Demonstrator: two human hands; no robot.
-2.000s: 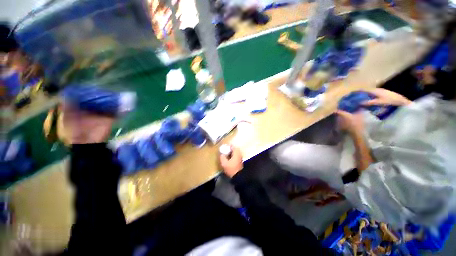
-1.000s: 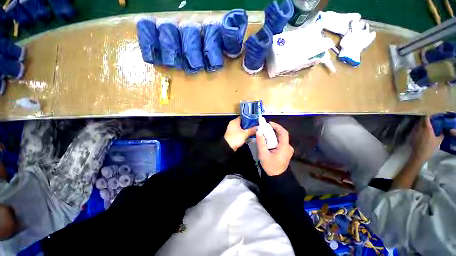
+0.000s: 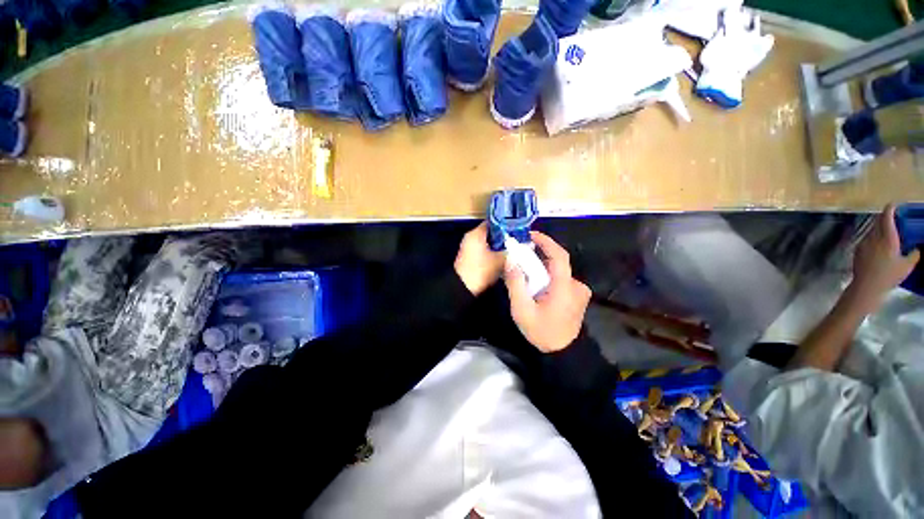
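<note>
My left hand [image 3: 478, 262] holds a small blue denim boot piece [image 3: 513, 210] upright at the bench's front edge, its squarish mouth facing up. My right hand [image 3: 552, 299] grips a small white squeeze bottle [image 3: 528, 266], its top end against the near side of the piece. The bottle's tip is hidden. More blue boot pieces [image 3: 376, 76] lie in a row at the back of the tan bench [image 3: 405, 188], and a few stand beside them. A white packet [image 3: 615, 83] lies to their right.
White gloves [image 3: 732, 59] lie behind the packet. A yellowish tube [image 3: 322, 168] and a small white bottle [image 3: 39, 208] lie on the bench. A metal stand [image 3: 833, 122] is at right. Bins [image 3: 322, 299] of parts sit below on both sides. Seated people flank me, one holding a blue piece.
The white bottle has moved from the right rim of the held piece down to its near side, and the piece has turned slightly. The view has shifted, so the bench sits higher.
</note>
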